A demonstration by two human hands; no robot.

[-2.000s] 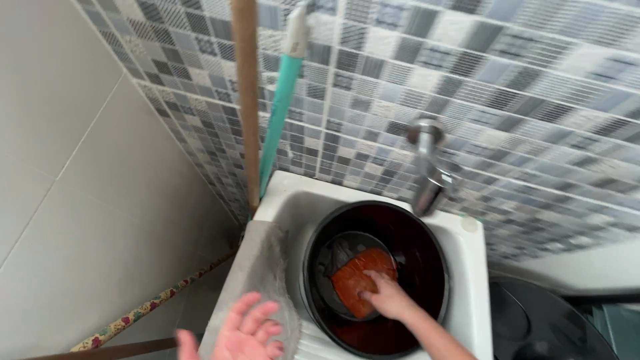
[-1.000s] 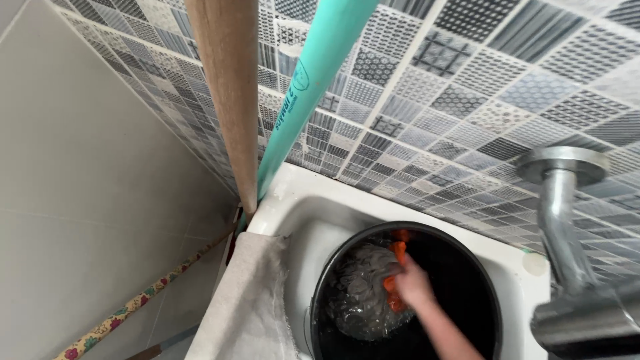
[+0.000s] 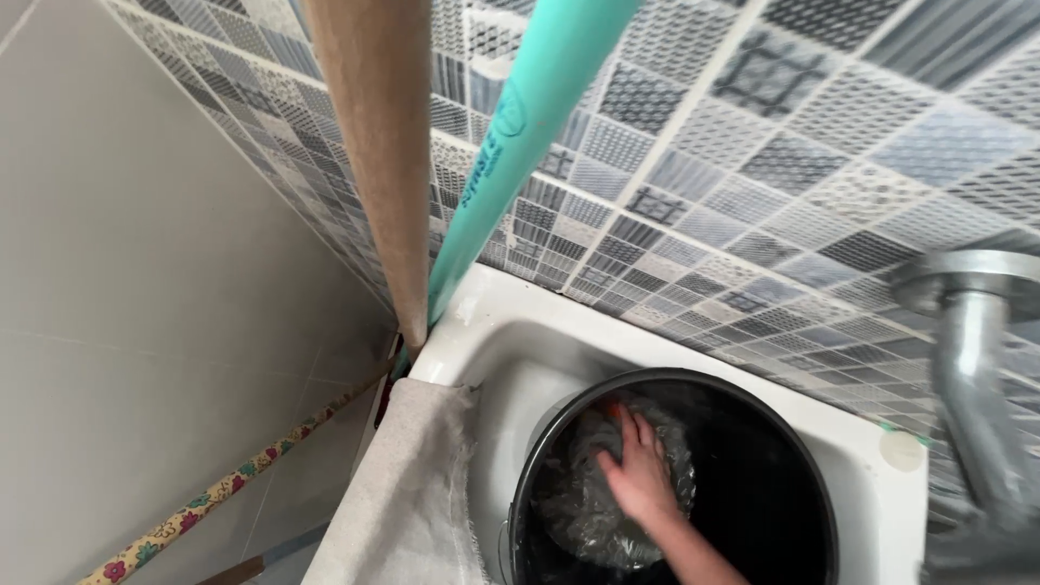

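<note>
A black bucket (image 3: 812,455) stands in a white laundry sink (image 3: 504,296). My right hand (image 3: 642,467) reaches down into the bucket, its fingers spread over churned, splashing water (image 3: 601,520). A small bit of an orange cloth (image 3: 611,409) shows at the fingertips; the rest of it is hidden by water and the hand, so a grip on it cannot be made out. My left hand is outside the view. A grey cloth (image 3: 414,479) hangs over the sink's left rim.
A wooden pole (image 3: 374,146) and a turquoise pole (image 3: 520,138) lean in the corner behind the sink. A metal faucet (image 3: 975,382) juts from the tiled wall at the right. A flower-patterned pole (image 3: 211,496) slants at the lower left.
My left hand, earlier open near the grey cloth, has left the view. The orange cloth, earlier largely visible, is now mostly hidden in the stirred water. The view has moved closer to the poles.
</note>
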